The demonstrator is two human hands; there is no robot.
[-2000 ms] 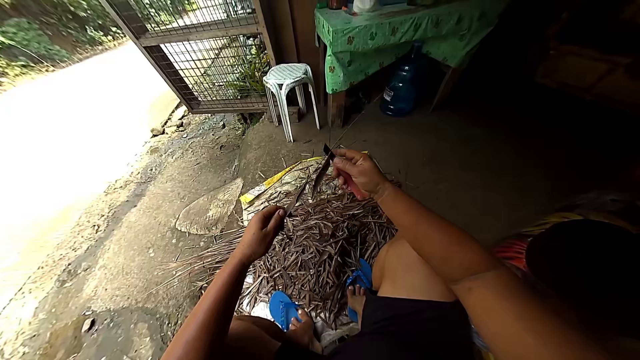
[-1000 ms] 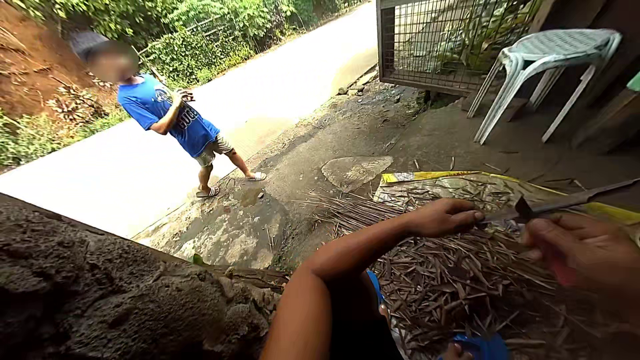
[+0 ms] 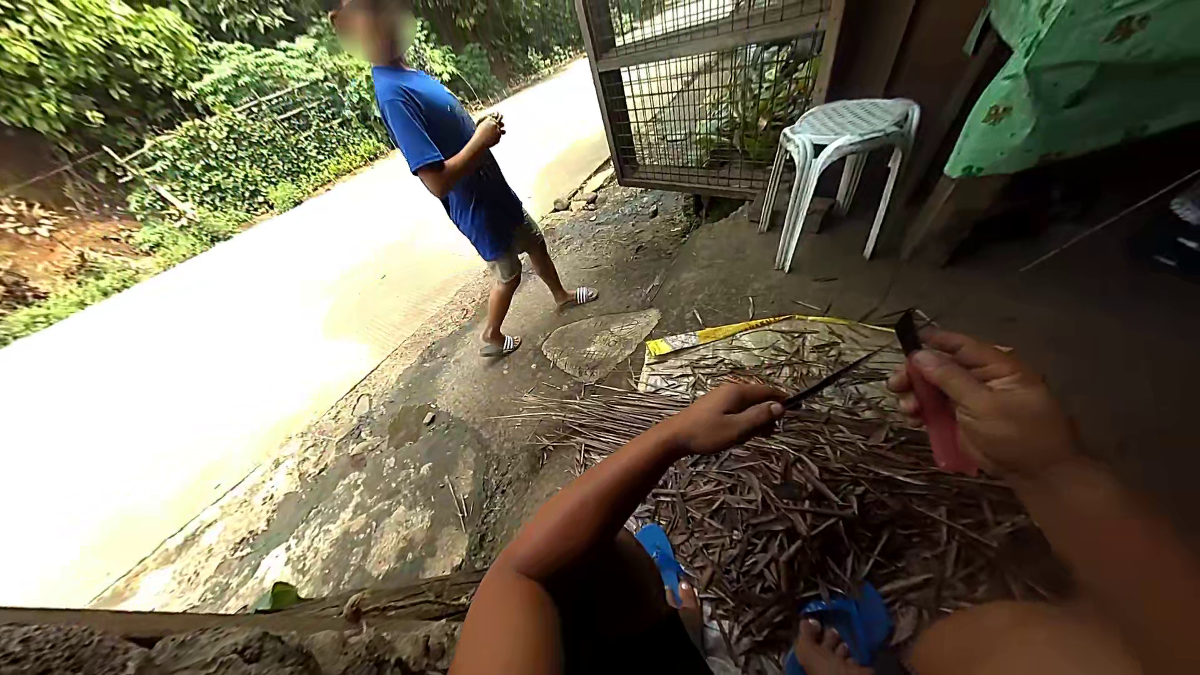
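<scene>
My left hand grips one end of a thin dark leaf strip, which slants up toward my other hand. My right hand is closed around the red handle of a knife; its short dark blade stands up by the strip's far end. Whether blade and strip touch I cannot tell. Below both hands lies a heap of dry brown leaf strips and stalks, partly over a pale sack with a yellow edge.
A person in a blue shirt stands at the road's edge. White plastic stools are stacked beside a wire mesh gate. A table with a green cloth is upper right. My feet wear blue flip-flops by the heap.
The view has swung left, then partly back right. The person in blue, seen one second ago holding both hands near the chest, now stands turned more toward the gate.
</scene>
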